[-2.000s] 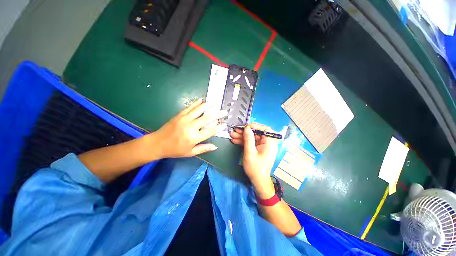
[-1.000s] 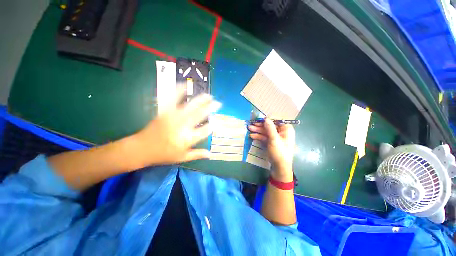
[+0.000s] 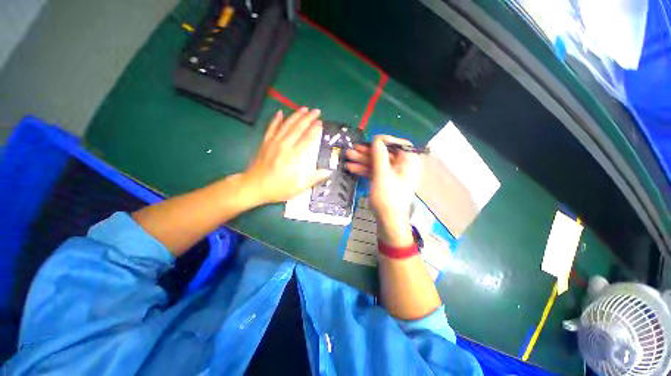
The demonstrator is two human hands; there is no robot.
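A narrow black slotted housing (image 3: 335,192) lies on a white card (image 3: 300,208) on the green mat. My left hand (image 3: 288,158) lies flat over the housing's left side, fingers spread, with the thumb on it. My right hand (image 3: 386,172) holds thin black tweezers (image 3: 405,148) at the housing's upper right edge; their tip is hidden by the fingers. Beige strip sheets (image 3: 362,236) lie right of the housing, partly under my right wrist. A tilted grey-beige adhesive sheet (image 3: 452,183) with a white end lies farther right.
Stacked black housings (image 3: 213,48) lie on dark foam pads (image 3: 254,92) at the upper left. A blue bin (image 3: 48,158) stands at the left. A white paper slip (image 3: 562,246) lies on yellow tape near a white fan (image 3: 625,330) at the right.
My left hand has come down onto the housing's left side. My right hand with the tweezers has moved from the strip sheets to the housing's upper right edge. The camera view has shifted.
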